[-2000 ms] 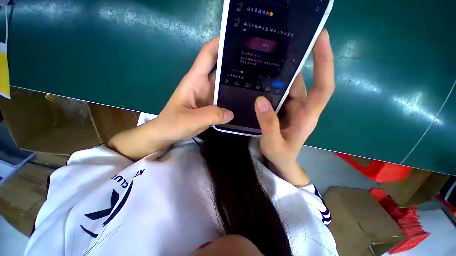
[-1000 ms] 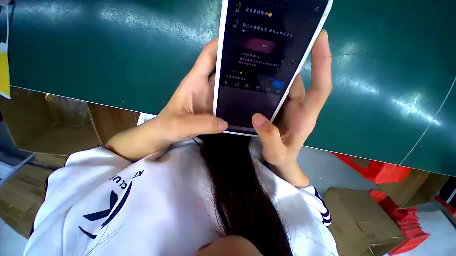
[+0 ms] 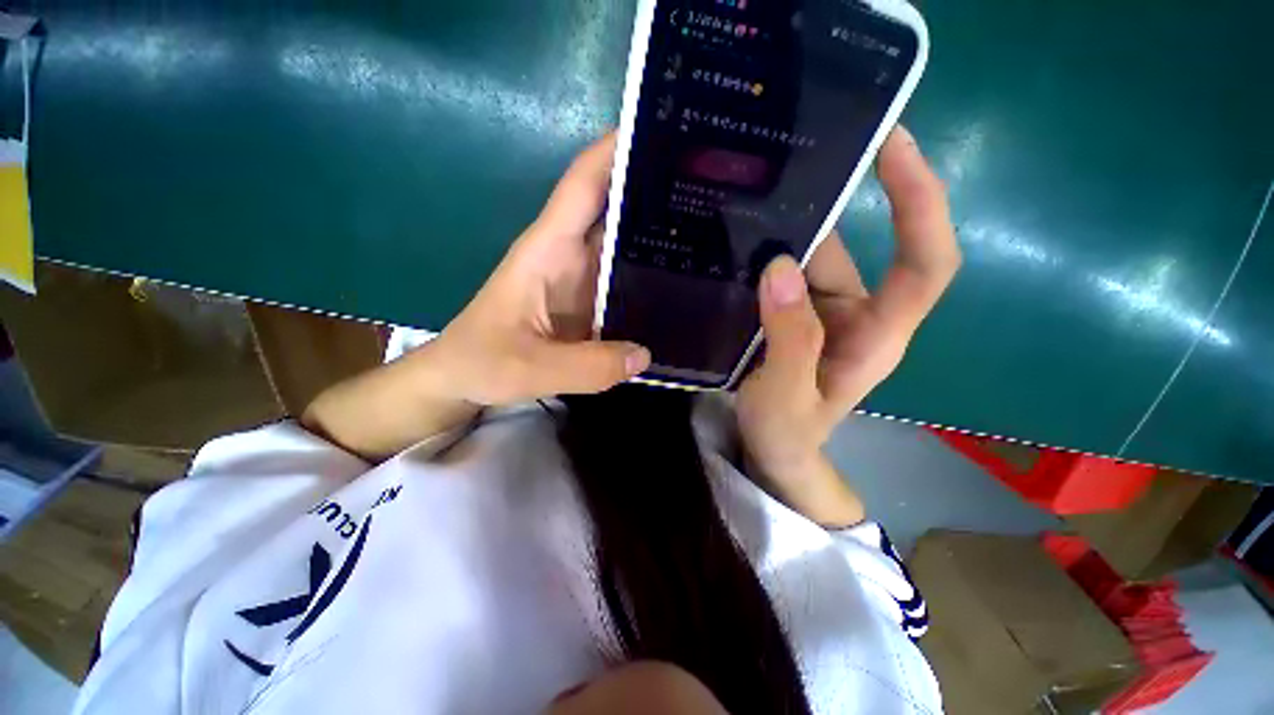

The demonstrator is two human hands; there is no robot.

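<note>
A personal smartphone with a white rim and a dark lit screen is held between both hands over the bench edge. The screen shows rows of small light text and a dim pink block. My left hand grips the phone's left side, its thumb at the lower left corner. My right hand is at the right side, its thumb on the lower right of the screen and its fingers partly behind the phone. The phone's back is hidden.
The glossy green bench top spans the view. A yellow and white card hangs at the left edge. Cardboard boxes stand below on both sides. Red foam or bags lie at the lower right.
The phone has shifted slightly down in view, so its top right corner now shows. My right thumb has moved up the screen. My left thumb stays near the lower left corner.
</note>
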